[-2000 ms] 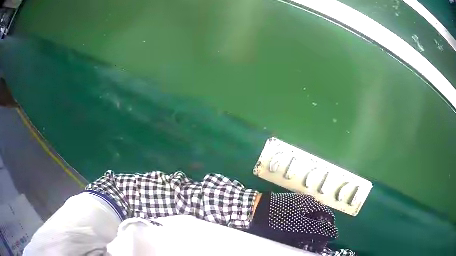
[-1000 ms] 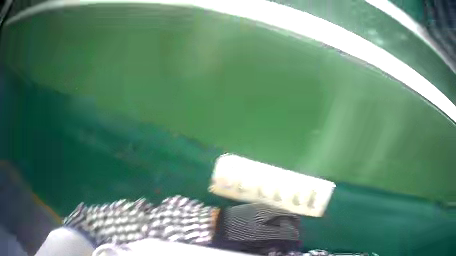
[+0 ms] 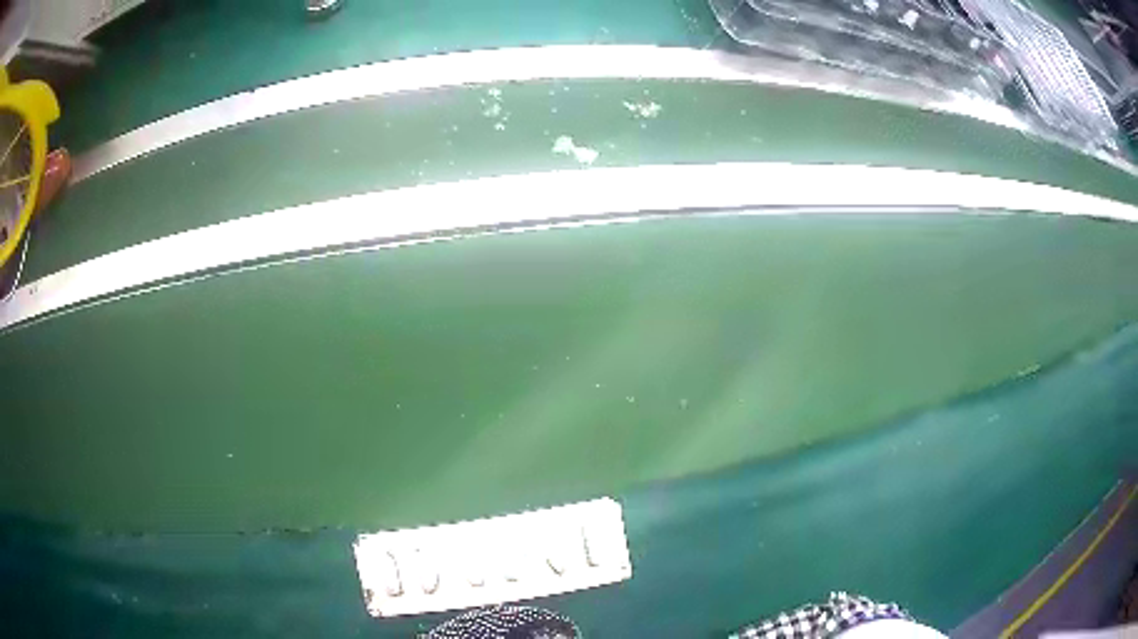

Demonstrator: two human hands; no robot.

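Note:
A flat cream-white plate (image 3: 493, 558) with a row of several small curved slots or raised marks lies at the bottom centre, on the near edge strip of the green bench. My left hand (image 3: 505, 622), in a black glove with white dots, shows just below the plate. It is cut off by the bottom edge, so its fingers and anything in them are hidden. Glove and plate look very close; I cannot tell if they touch. A black-and-white checked sleeve (image 3: 811, 618) shows at the lower right, but my right hand is out of the picture.
Two pale strips (image 3: 587, 187) run across the green bench. Clear plastic trays (image 3: 874, 50) lie at the far right. A yellow round-grilled fan (image 3: 28, 156) with an orange foot stands at the left edge. Grey floor with a yellow line (image 3: 1067, 580) shows at the lower right.
The view has turned and lifted, bringing in the far side, the trays and the fan. The plate appears further left and lower. Less of the gloved hand shows, and its sleeve is gone from view.

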